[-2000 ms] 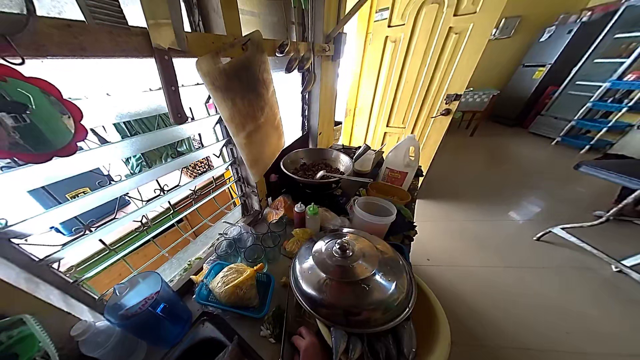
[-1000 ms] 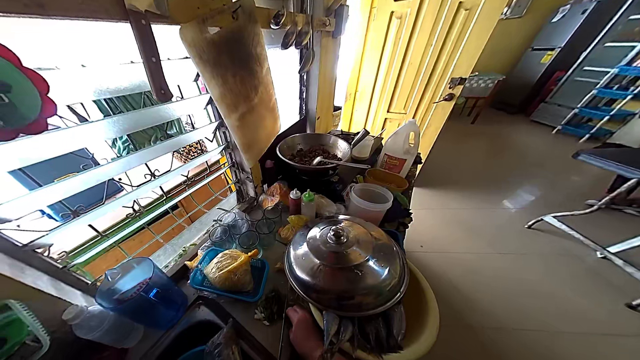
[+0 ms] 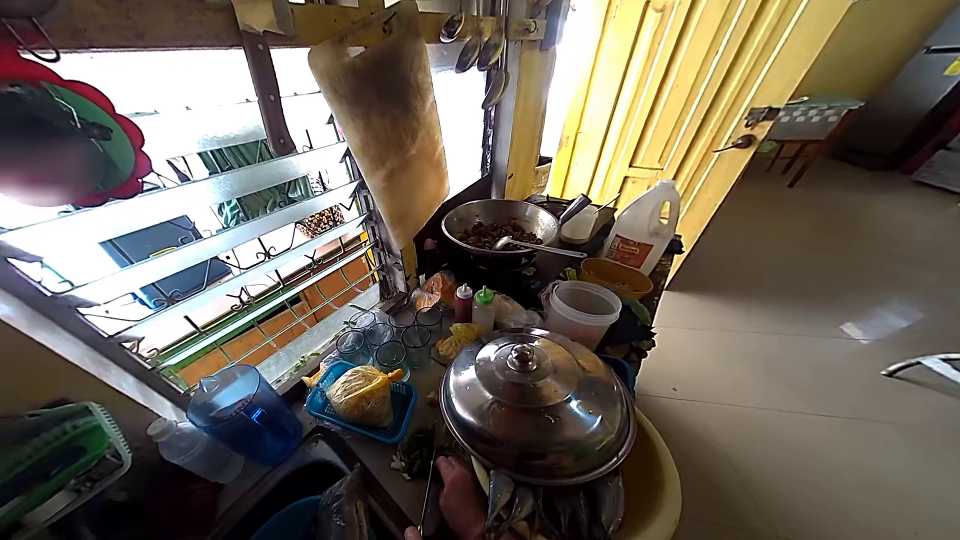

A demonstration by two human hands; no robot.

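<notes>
At the bottom centre, what looks like my right hand [image 3: 459, 499] is beside several fish [image 3: 555, 510], left of the yellow plastic basin [image 3: 664, 480]. Its grip is unclear. A thin blade, apparently a knife [image 3: 429, 480], stands just left of this hand. A fingertip shows by its lower end at the frame's edge; whether it belongs to my left hand [image 3: 412, 532] is uncertain. A shiny metal lid [image 3: 536, 420] rests over the basin, covering part of the fish. Chopped greens [image 3: 412, 452] lie left of the blade.
Left are a blue basket [image 3: 401, 420] with a bagged food bundle, drinking glasses [image 3: 390, 356], a blue pitcher [image 3: 244, 416] and a sink edge [image 3: 360, 472]. Behind the lid stand a white tub [image 3: 581, 311], squeeze bottles [image 3: 484, 311], a pan [image 3: 499, 225] with a ladle, and a white jug [image 3: 645, 232].
More of the hand beside the fish shows than two seconds ago. The lid stays on the basin. The view has shifted somewhat.
</notes>
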